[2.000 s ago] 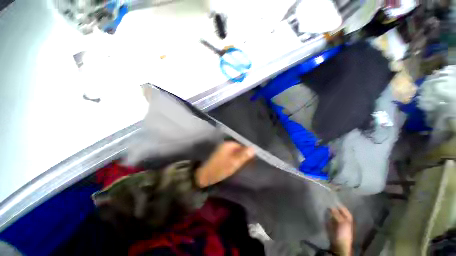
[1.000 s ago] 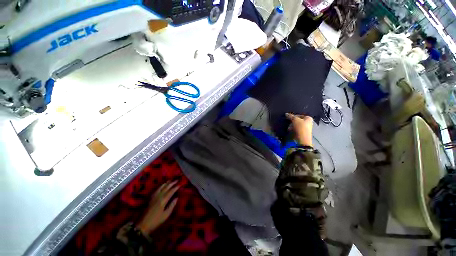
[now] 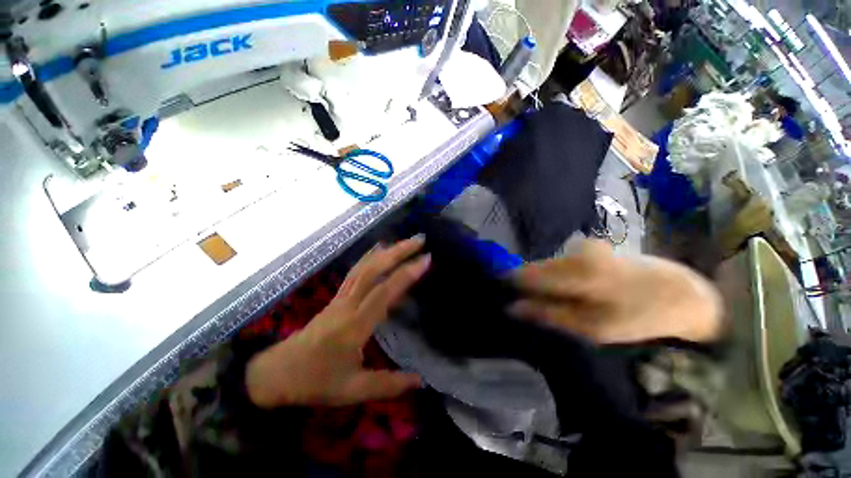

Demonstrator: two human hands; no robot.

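Note:
A dark cloth piece (image 3: 457, 289) hangs blurred between my hands, in front of the table edge. My right hand (image 3: 606, 291) is motion-blurred, with its fingers closed on the right side of this cloth. My left hand (image 3: 331, 341) is at the cloth's left side with fingers spread and holds nothing; whether its fingertips touch the cloth is unclear. A grey panel (image 3: 504, 401) lies below the dark cloth, partly covered by it. More dark cloth (image 3: 552, 177) lies on the heap right of the table.
The white JACK machine head (image 3: 210, 51) stands at the upper left. Blue-handled scissors (image 3: 359, 175) lie on the white table (image 3: 168, 308), whose front edge carries a ruler strip (image 3: 252, 297). A pale chair or padded frame (image 3: 770, 327) and white cloth bundles (image 3: 718, 131) are at the right.
My right hand has come back from the heap towards me with the dark cloth. My left hand has risen from my lap towards that cloth. The machine and scissors appear slightly further right in view.

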